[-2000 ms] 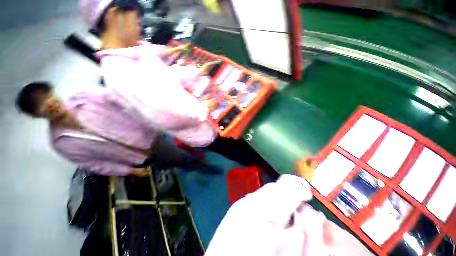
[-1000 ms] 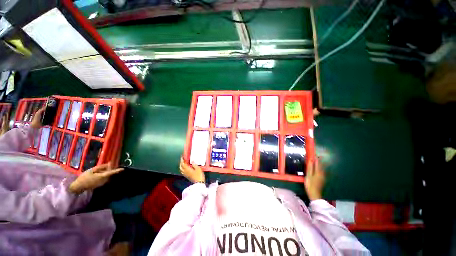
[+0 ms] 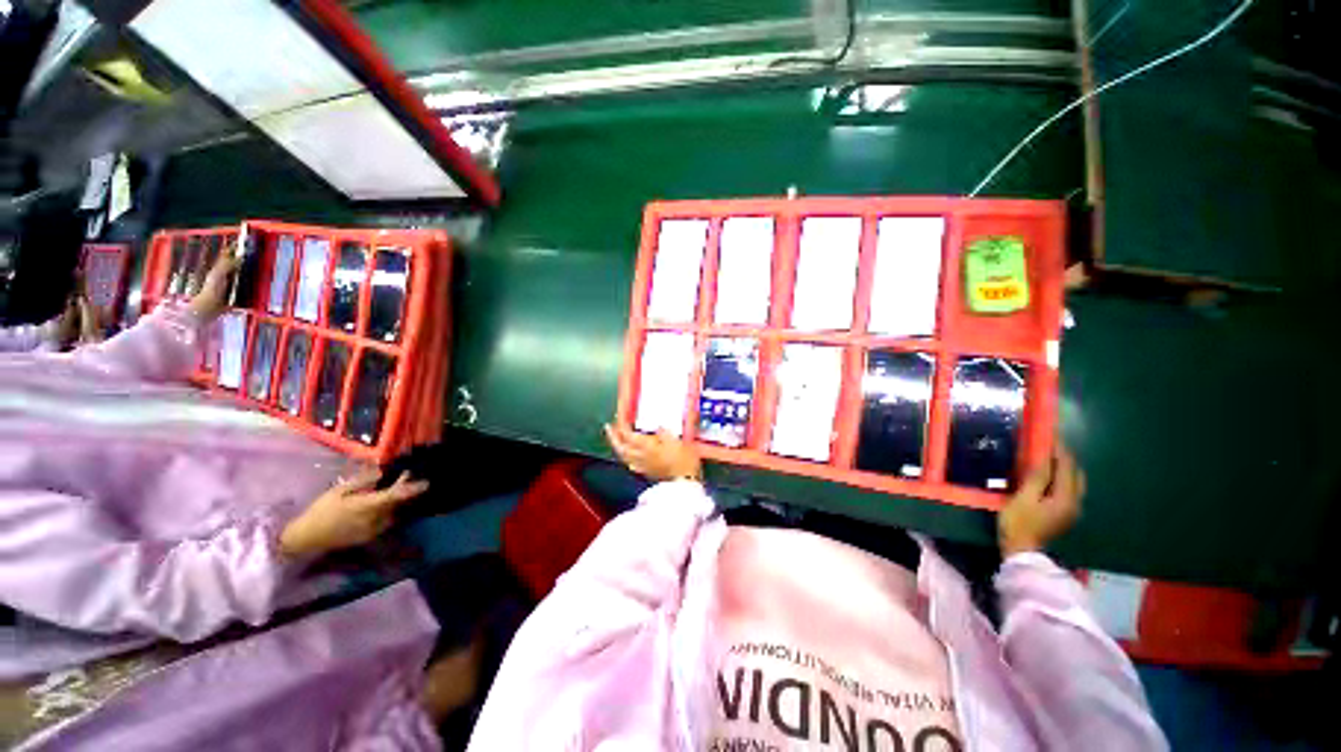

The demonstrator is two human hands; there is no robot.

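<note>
A red foam tray [image 3: 850, 337] lies on the green bench in front of me, with two rows of pockets. Several pockets hold phones with white faces [image 3: 827, 275]. One phone shows a lit screen with icons [image 3: 728, 391], and two dark glossy phones [image 3: 894, 413] lie at the near right. A yellow-green label card [image 3: 996, 275] is in the far right pocket. My left hand [image 3: 656, 453] grips the tray's near left corner. My right hand [image 3: 1043, 504] grips its near right corner.
At left, a person in a pink smock [image 3: 133, 500] has hands at stacked red trays of phones [image 3: 418, 338]. A red-framed document board [image 3: 331, 88] stands behind. A red stool [image 3: 555, 525] is under the bench edge. A white cable [image 3: 1088, 97] runs behind my tray.
My view has shifted, so the tray and both hands appear further right and slightly higher. Both hands remain on the tray. Two seconds ago the view pointed more to the left, towards the people.
</note>
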